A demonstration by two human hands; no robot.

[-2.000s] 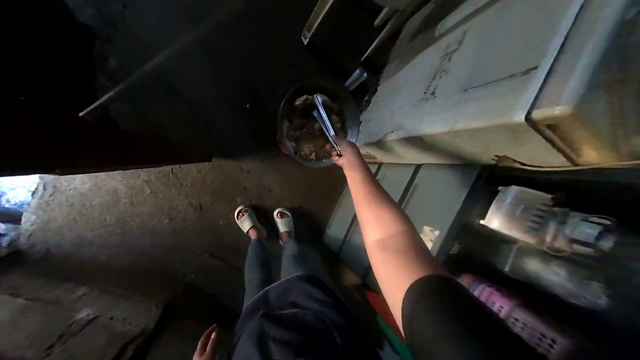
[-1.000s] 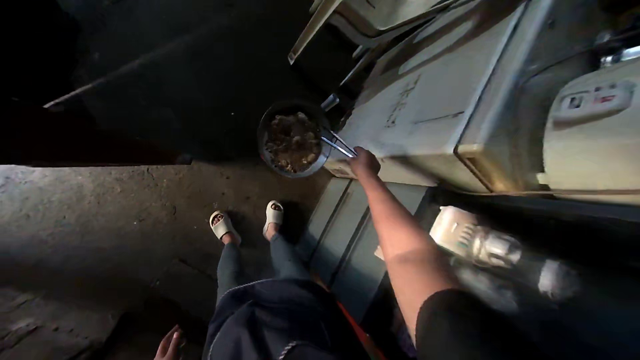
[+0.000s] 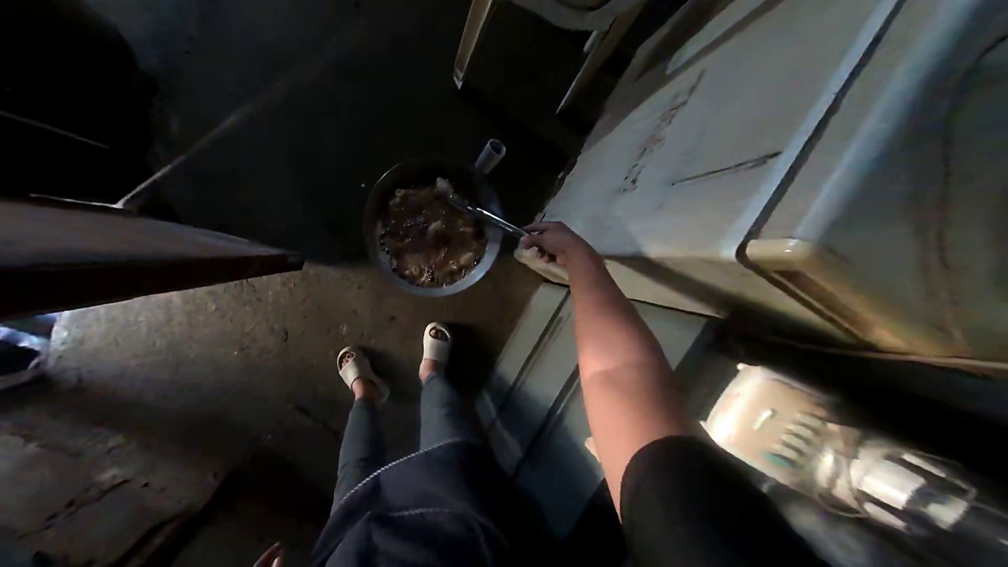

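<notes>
My right hand (image 3: 553, 241) is closed around the near end of metal tongs (image 3: 500, 222). The tongs reach left into a round metal pan (image 3: 459, 285), their far end at the upper part of the brown food and liquid (image 3: 431, 236) in it. A hollow tube-like handle (image 3: 491, 156) sticks out from the pan's upper right rim. What holds the pan up is too dark to tell. Only some fingers of my left hand (image 3: 270, 556) show at the bottom edge, low beside my body and away from the pan; whether they hold anything is hidden.
A worn pale appliance (image 3: 709, 142) stands at the right, above a grey slatted surface (image 3: 543, 370). A white plastic blender-like appliance (image 3: 772, 425) lies lower right. Chair legs (image 3: 472, 39) show at the top. A dark board edge (image 3: 150, 256) juts in from the left.
The tongs lay over the pan's right rim one second ago; now their tip reaches into the food. My right hand still holds them. The left hand stays low.
</notes>
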